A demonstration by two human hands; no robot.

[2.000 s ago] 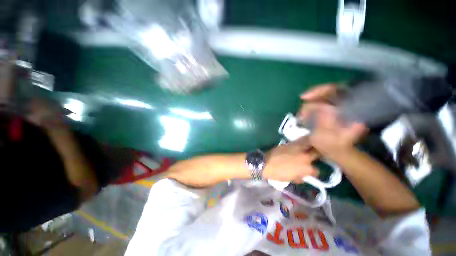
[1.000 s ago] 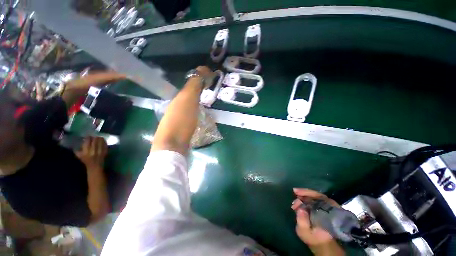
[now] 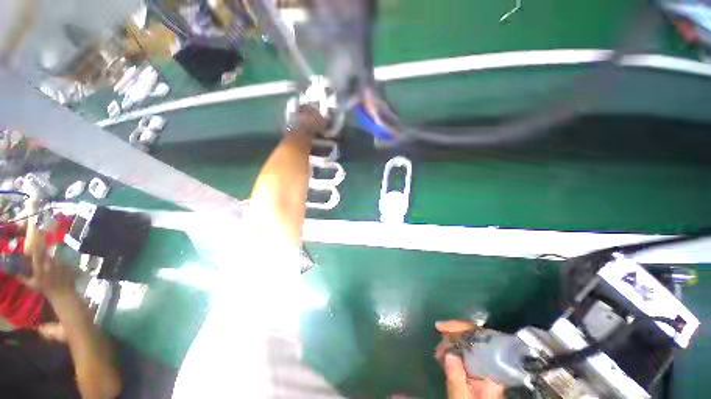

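Note:
My left hand (image 3: pixel 312 118) is stretched out over the green surface beyond the pale rail, among white looped plastic frames (image 3: pixel 323 193). It is blurred, and I cannot tell whether it grips one. My left forearm hides part of the group. One more white frame (image 3: pixel 395 191) lies apart to the right, its round disc end toward the rail. My right hand (image 3: pixel 461 366) is at the bottom right, closed around the grey body of the electric screwdriver (image 3: pixel 499 358), beside the feeder.
The white and silver screw feeder (image 3: pixel 624 312) with black cables stands at the right. The pale rail (image 3: pixel 468 238) crosses the view. A blurred dark cable hangs across the top. A grey bar slants in from the left. Another person's arm (image 3: pixel 74 335) is at the lower left, near a black box (image 3: pixel 117 241).
The view has shifted. My left hand has moved farther out, from beside the nearer frames to the far end of the group. My right hand still holds the screwdriver beside the feeder.

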